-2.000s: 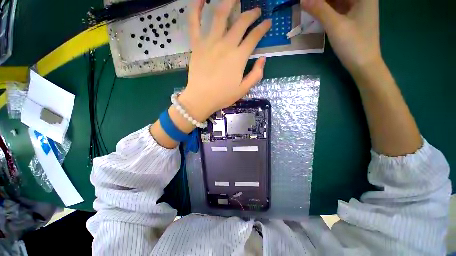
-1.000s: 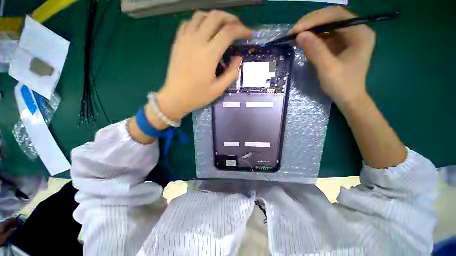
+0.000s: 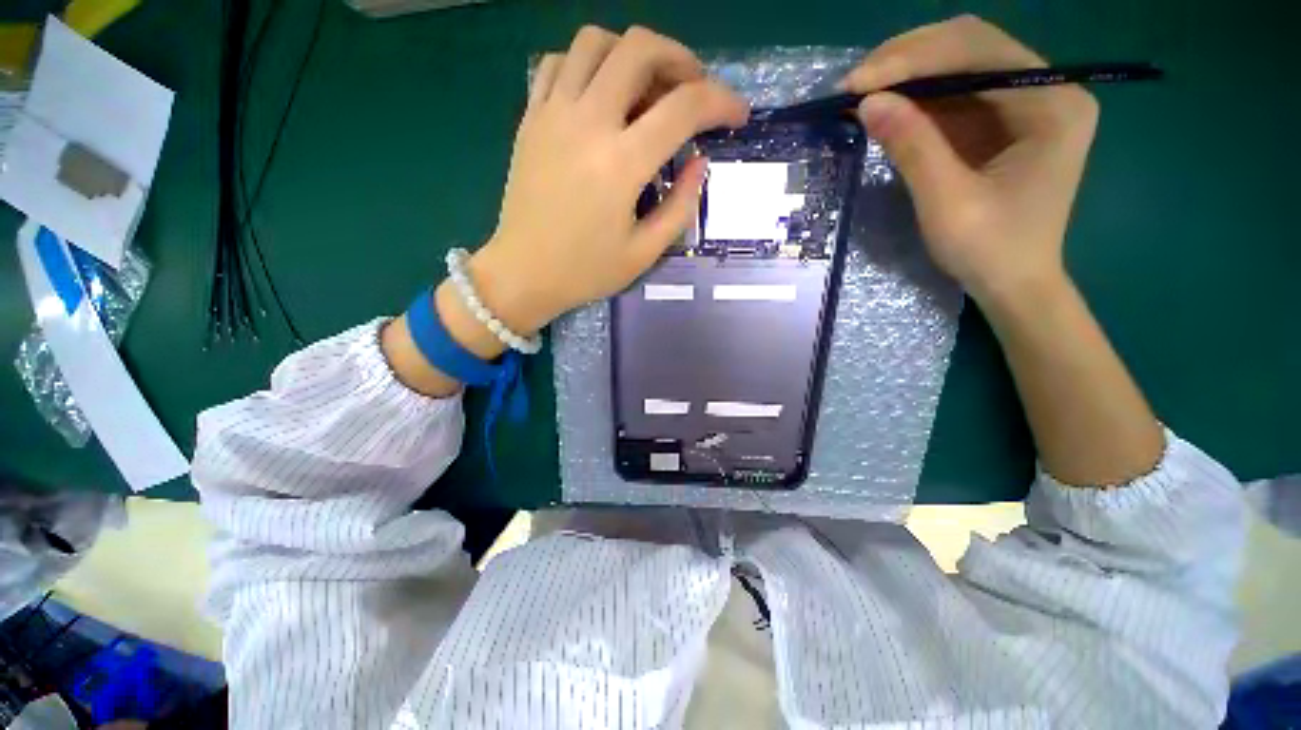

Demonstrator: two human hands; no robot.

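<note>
The opened phone body [image 3: 728, 335] lies on a bubble wrap sheet [image 3: 899, 385], its board end away from me. Four white strips show on its grey-violet inner face. My right hand [image 3: 985, 157] holds dark tweezers [image 3: 999, 83] like a pen, their tip at the phone's top edge. My left hand [image 3: 599, 178] lies over the phone's top left corner, its index fingertip beside the tweezer tip and its thumb at the board. Whether the left fingers pinch a small part is hidden.
Black cables [image 3: 236, 214] lie on the green mat at the left. Beside them are a white card with a grey patch [image 3: 86, 107], a white strip with blue tape [image 3: 107, 371] and crinkled clear plastic [image 3: 54, 385]. A box edge shows at the top.
My hands have come from the parts box and blue sheet to the phone's top edge, the right still holding the tweezers. The box has mostly left the view as the camera shifted.
</note>
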